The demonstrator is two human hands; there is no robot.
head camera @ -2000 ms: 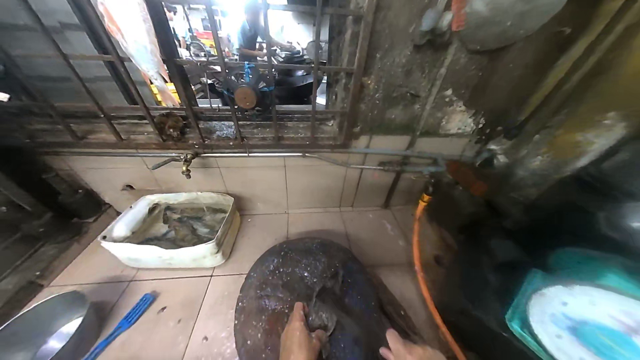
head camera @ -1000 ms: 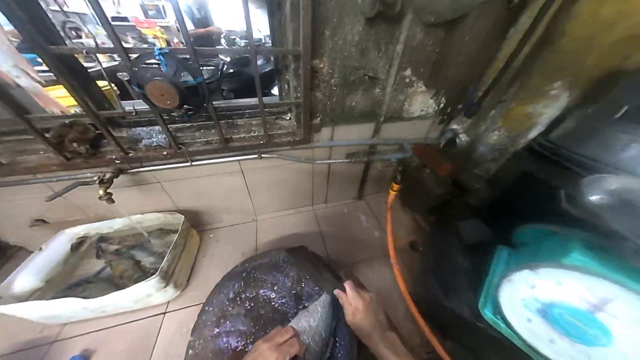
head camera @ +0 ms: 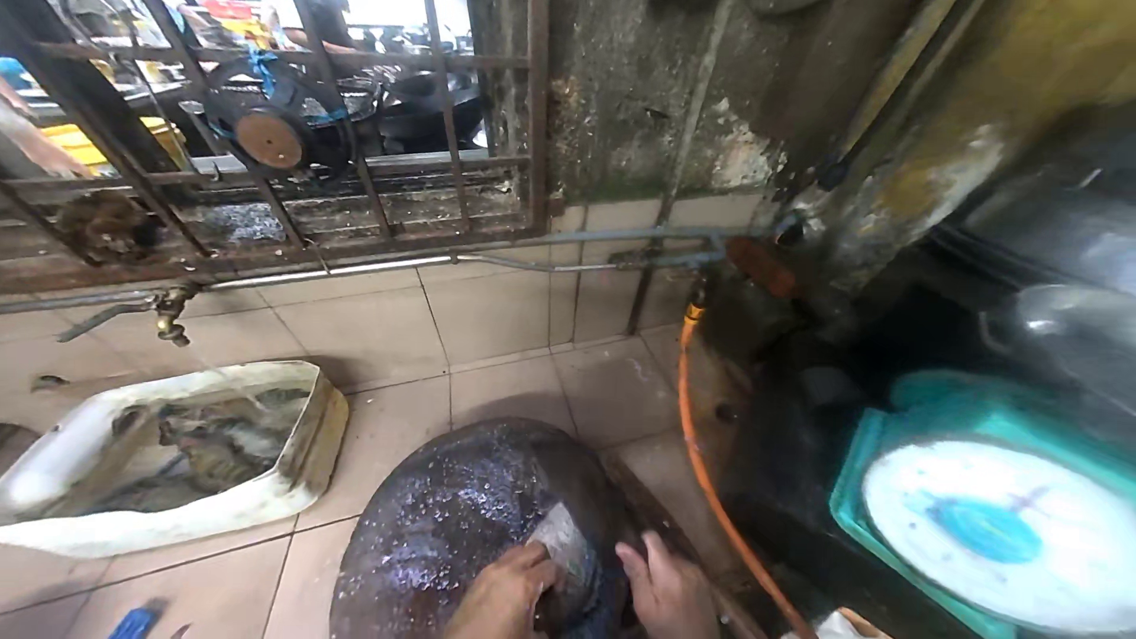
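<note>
A dark round chopping block (head camera: 426,515), flecked with pale bits, stands at the bottom centre. My left hand (head camera: 506,590) rests over it, fingers curled onto the edge of a broad grey blade-like piece (head camera: 568,541), whose exact kind I cannot tell. Just right of it, at the block's right side, is my right hand (head camera: 670,581), thumb and forefinger raised and apart; its lower fingers are hidden. A dark, blurred form lies between the hands. To the left, a white plastic tub (head camera: 328,435) holds water and several fish (head camera: 213,453).
A brass tap (head camera: 170,315) runs into the tub. An orange hose (head camera: 697,444) hangs right of the block. Far right stands a green scale (head camera: 852,479) with a white dial. Window bars (head camera: 537,115) and a pipe run behind. A blue handle (head camera: 133,624) lies lower left. Beyond the bars shows a person's arm.
Since two seconds ago the view has swung right. The grey piece under my left hand shows plainly from one second ago on. My right hand has come nearer to the left one since the oldest frame.
</note>
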